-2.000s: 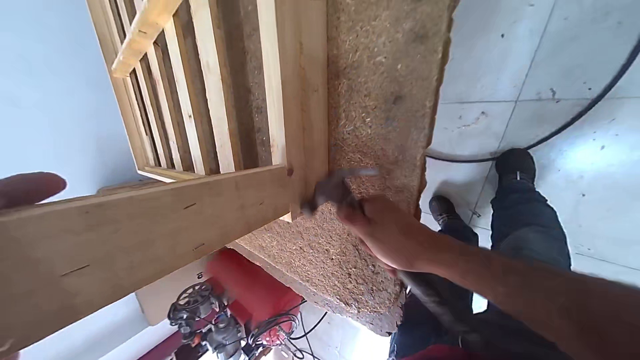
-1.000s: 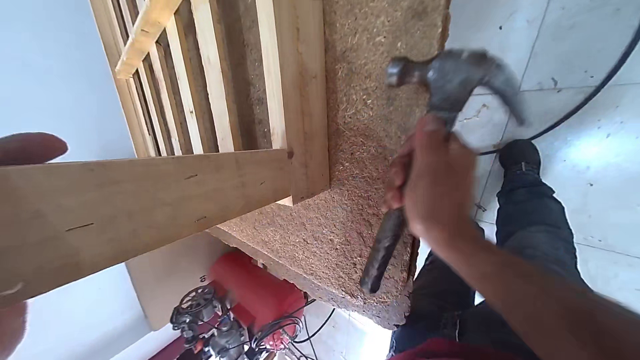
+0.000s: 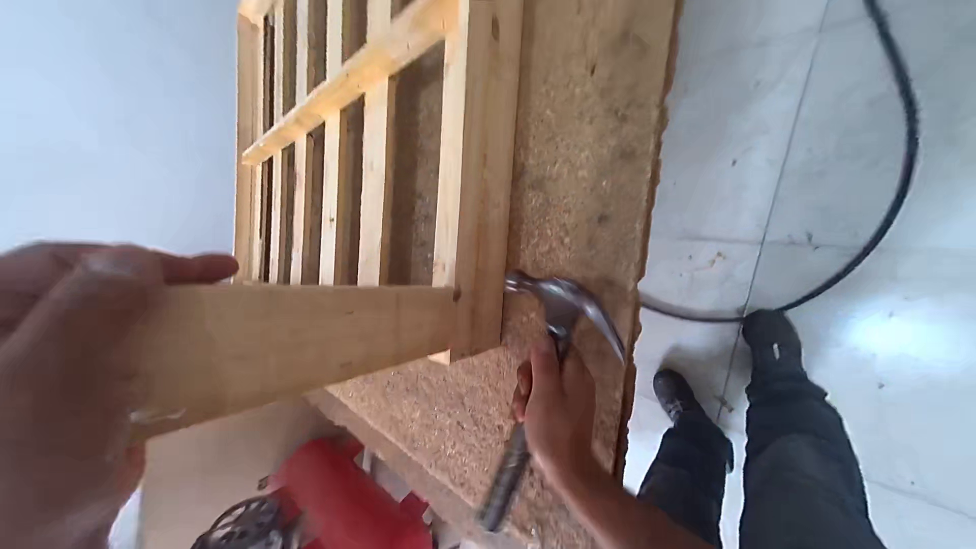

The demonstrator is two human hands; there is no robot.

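In my right hand (image 3: 560, 412) is a claw hammer (image 3: 560, 301) with a dark handle. Its striking face is close to the outer side of the wooden frame's edge board (image 3: 488, 191), near the corner; whether they touch I cannot tell. My left hand (image 3: 76, 358), at the far left, grips the end of a wide wooden board (image 3: 305, 343). That board's other end meets the slatted wooden frame (image 3: 374, 175) at its near corner. The frame lies on a chipboard work surface (image 3: 587, 152).
A red tank (image 3: 343, 496) and a dark machine part (image 3: 244, 526) are below the work surface. On the tiled floor (image 3: 709, 206) lies a black hose (image 3: 907, 152), beside my shoes (image 3: 770, 335). A pale wall (image 3: 122, 122) rises at the left.
The hammer was at the corner, then swung away to the right, and is now back close to the edge board. More of my left hand shows on the board. The view has shifted.
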